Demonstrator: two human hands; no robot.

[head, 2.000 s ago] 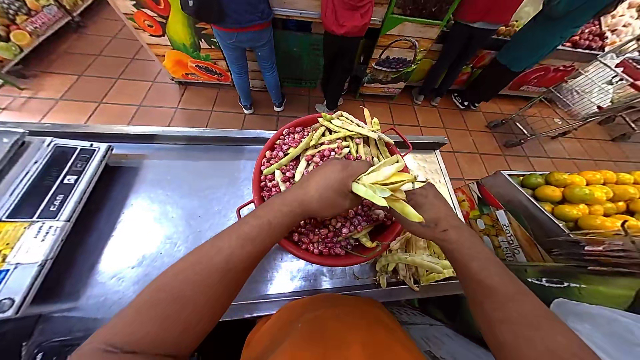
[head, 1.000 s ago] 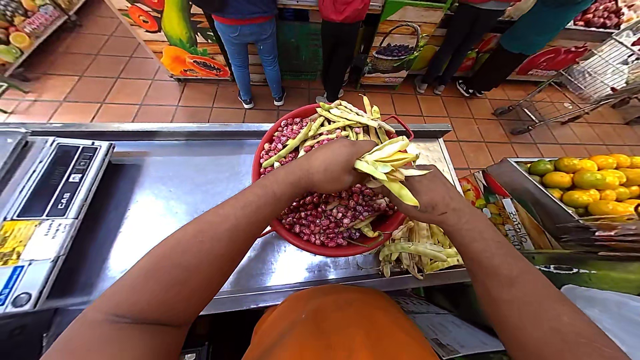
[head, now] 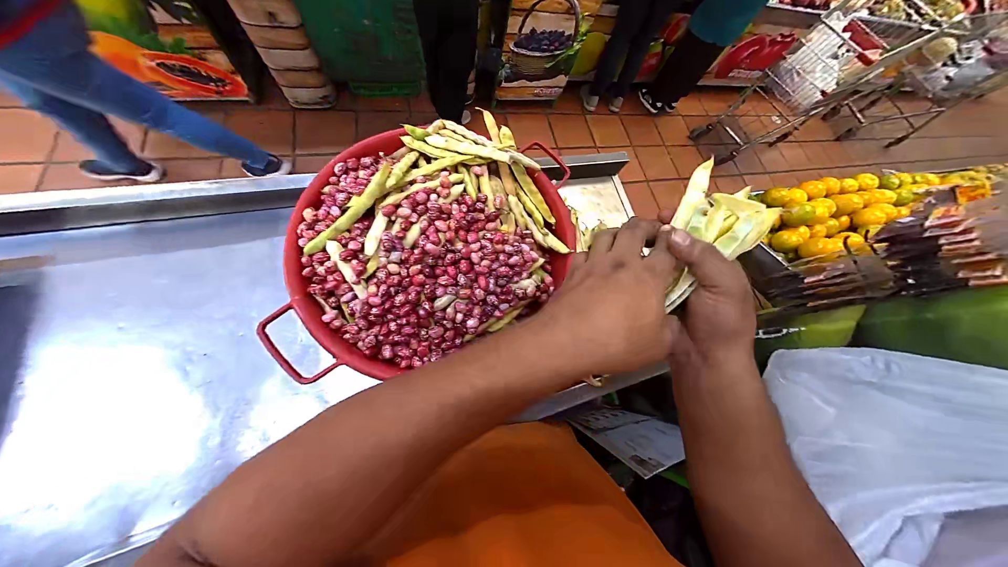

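A red plastic colander (head: 297, 272) with two handles holds shelled speckled red beans (head: 441, 276) and, at its far side, whole yellow-green bean pods (head: 472, 150). Both hands meet at the right of the colander. My right hand (head: 713, 291) is closed around a bunch of pale, opened bean pods (head: 728, 220). My left hand (head: 622, 291) lies against the bunch and the right thumb; its fingertips are partly hidden, so its hold is unclear. A few more pods show behind the left hand, mostly covered by it.
The colander stands on a metal counter (head: 118, 315). Yellow-green fruit (head: 843, 205) fills a display at right, with a white plastic bag (head: 882, 425) nearer. Beyond the counter are several people's legs, a wire shopping cart (head: 795, 87) and painted produce stands.
Both hands have moved right with the bunch of pods, from over the colander to beside it. A person in blue jeans at the back has stepped left. The view has shifted.
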